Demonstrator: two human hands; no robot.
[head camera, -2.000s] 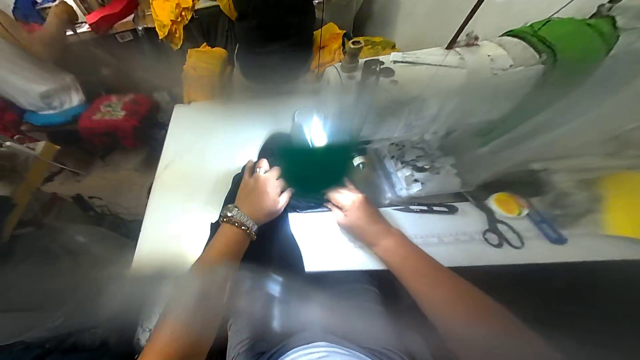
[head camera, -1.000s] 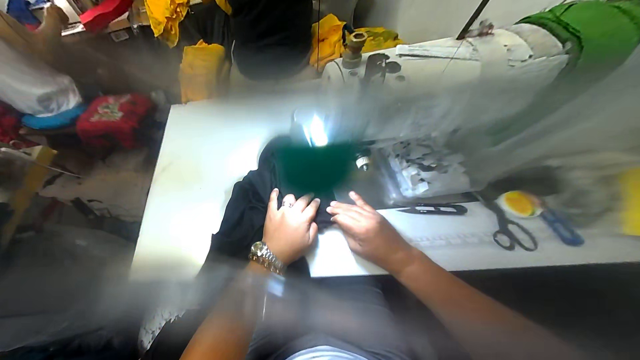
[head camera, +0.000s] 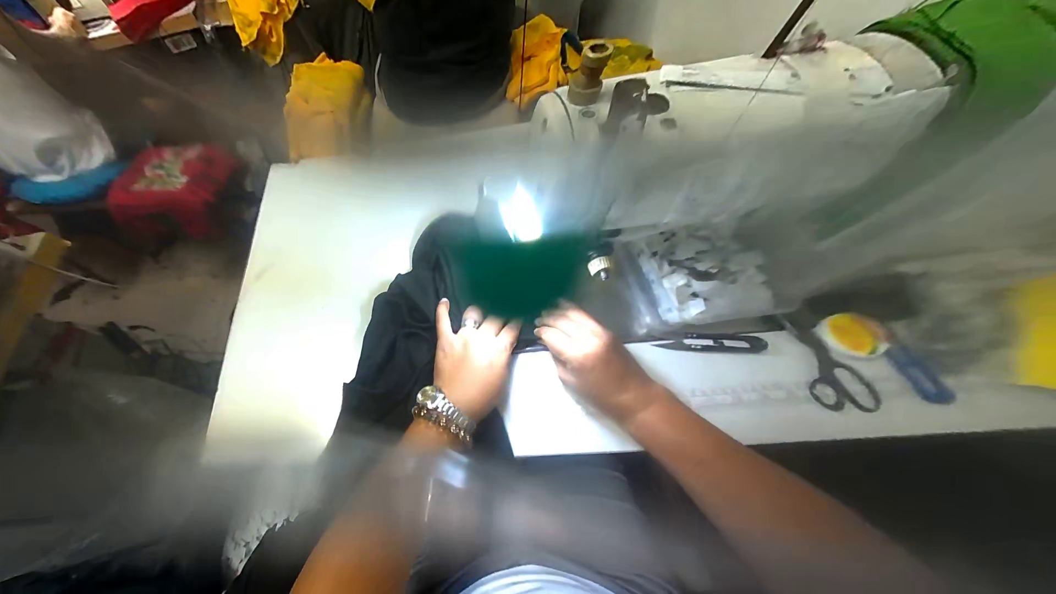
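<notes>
Black fabric (head camera: 396, 330) lies bunched on the white sewing table and hangs over its front edge. My left hand (head camera: 472, 363), with a ring, watch and bracelet at the wrist, rests flat on it with fingers spread. Close to its right, my right hand (head camera: 590, 355) has its fingertips together at the cloth's edge; whether they pinch it is unclear. A dark green blur covers the spot just beyond my fingertips and hides the needle area. Behind it stands a white industrial sewing machine (head camera: 742, 107) with a bright lamp (head camera: 521, 213).
To the right lie thread snips (head camera: 714, 343), black-handled scissors (head camera: 843, 388), a blue-handled tool (head camera: 922, 375), a round yellow-and-white item (head camera: 856, 334) and a faint ruler (head camera: 742, 393). White scraps (head camera: 693, 272) fill a clear bag by the machine. Yellow cloth (head camera: 326, 107) hangs beyond the table.
Between two seconds and one second ago, my left hand moved right, nearer my right hand, and more black fabric came into view on its left. Little has changed since.
</notes>
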